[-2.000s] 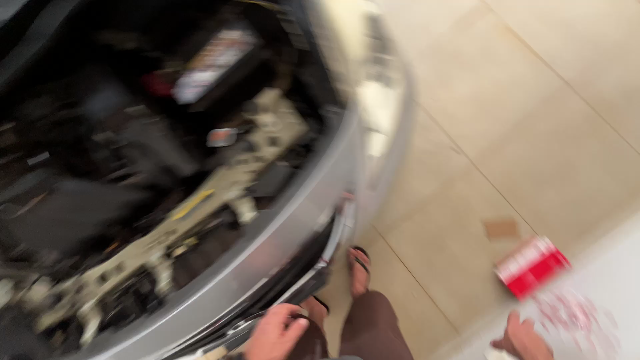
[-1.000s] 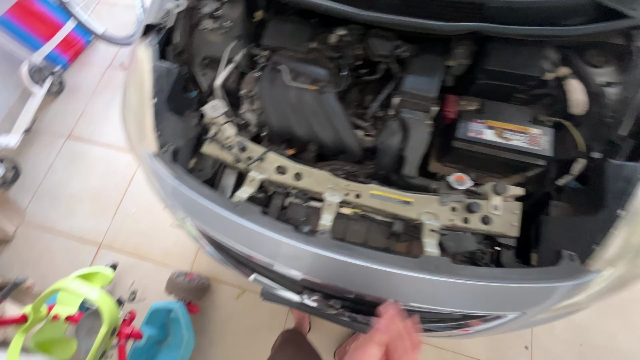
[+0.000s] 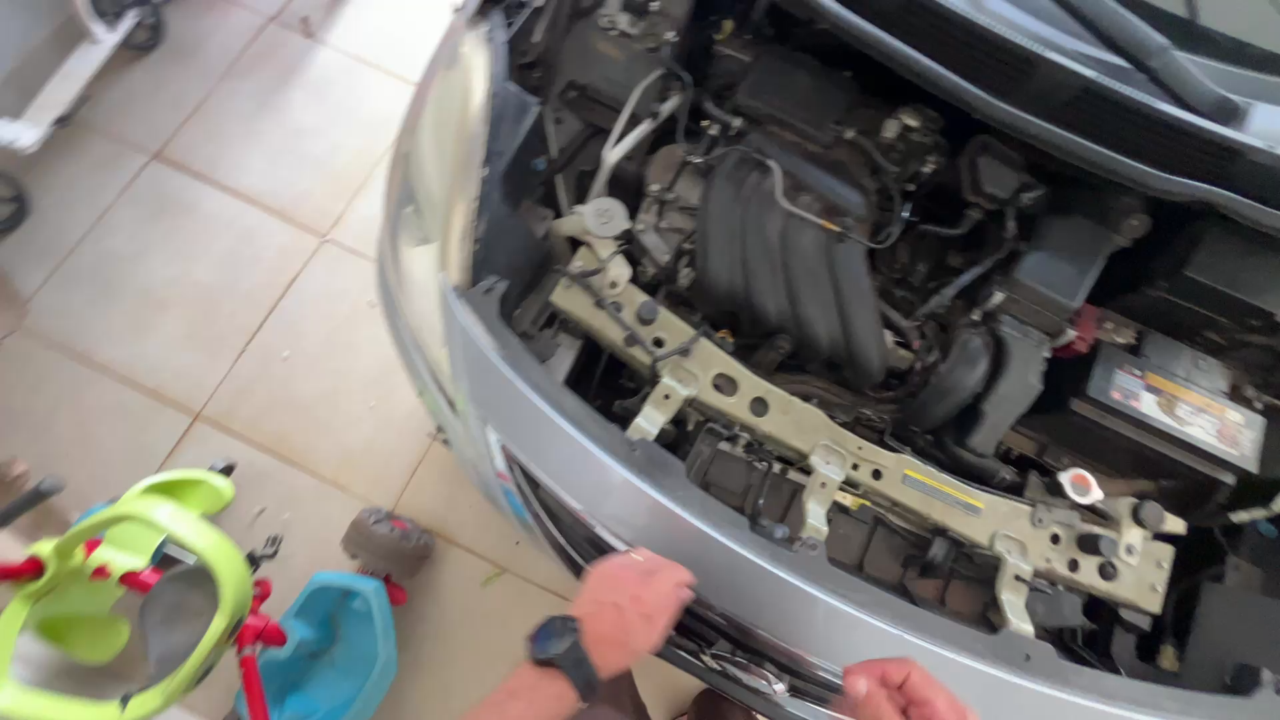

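Observation:
My left hand [image 3: 634,606], with a black watch [image 3: 563,655] on its wrist, rests at the upper edge of the grille opening in the silver front bumper [image 3: 720,560]. At the bottom edge my right hand [image 3: 900,690] is by the right part of the grille [image 3: 740,665], its fingers curled; the frame cuts it off. Whether either hand grips the grille trim is not plain. Behind the bumper lies the open engine bay, with the metal radiator support [image 3: 790,410], the black intake manifold [image 3: 790,250], the radiator cap [image 3: 1080,486] and the battery [image 3: 1180,400].
A green and red child's tricycle [image 3: 235,600] with a blue bin [image 3: 330,640] stands on the tiled floor [image 3: 270,350] at lower left. A white wheeled frame [image 3: 60,90] is at upper left. The headlight [image 3: 440,220] bounds the car's corner.
The view has swung a lot. My left hand, not plainly seen one second ago, is now at the grille. The tricycle shows more fully at lower left.

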